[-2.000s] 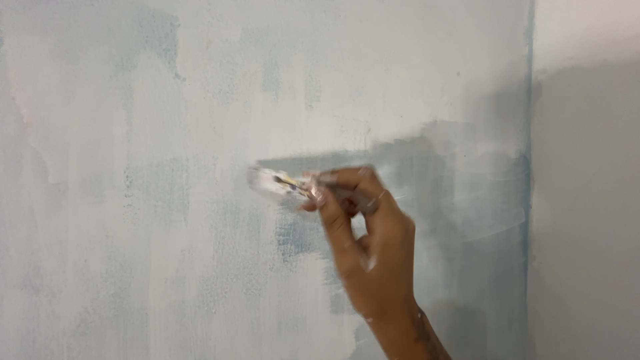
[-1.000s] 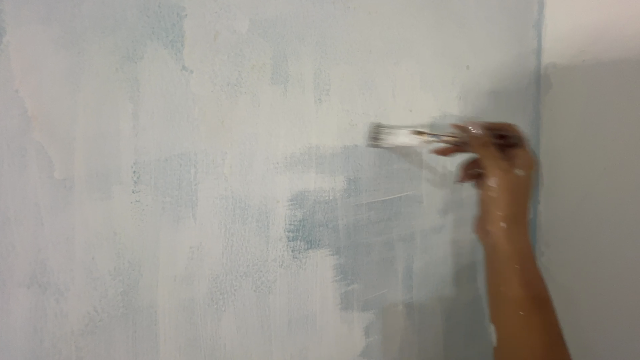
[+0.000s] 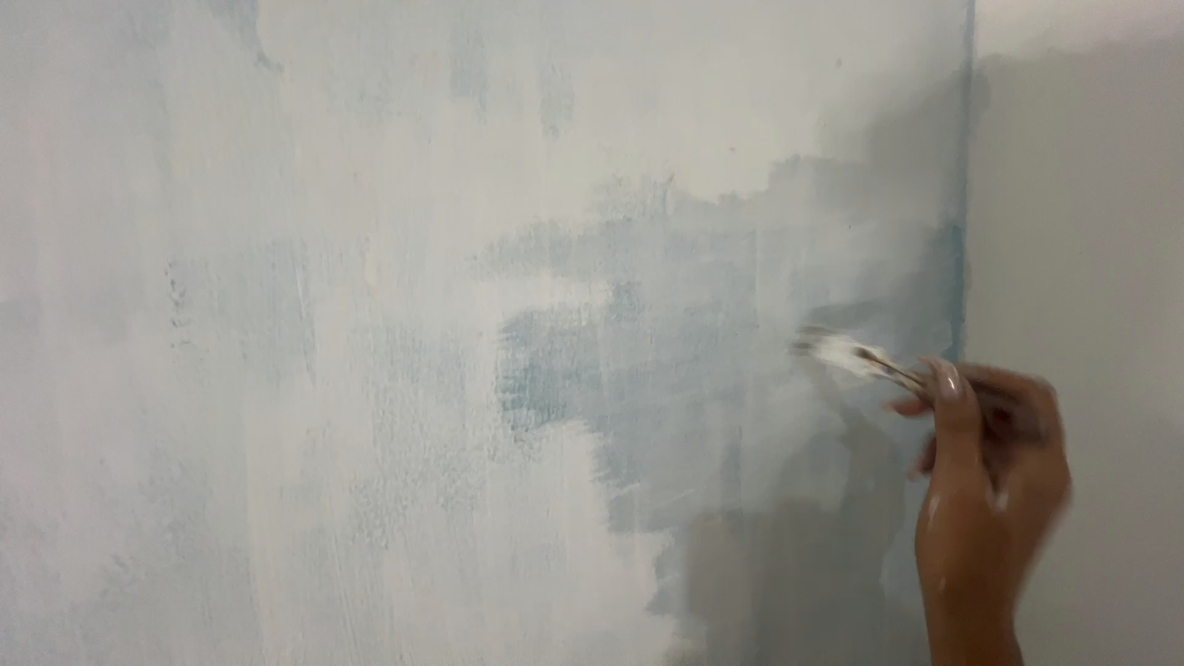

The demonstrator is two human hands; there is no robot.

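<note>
At the right of the view my right hand grips a paintbrush by its handle between thumb and fingers. White paint coats the brush, and its blurred bristles point left toward the painted wall; whether they touch it I cannot tell. White covers much of the wall, with blue-grey showing through in patches. A darker blue-grey area lies left of the brush. Small white specks of paint mark the hand and wrist. My left hand is not in view.
A vertical blue edge runs along the right side of the painted surface. Beyond it stands a plain grey-beige wall surface. Shadows fall over the lower right of the painted wall and behind the hand.
From two seconds ago my right hand has moved to the right across the wall with the brush. Since one second ago it has moved lower.
</note>
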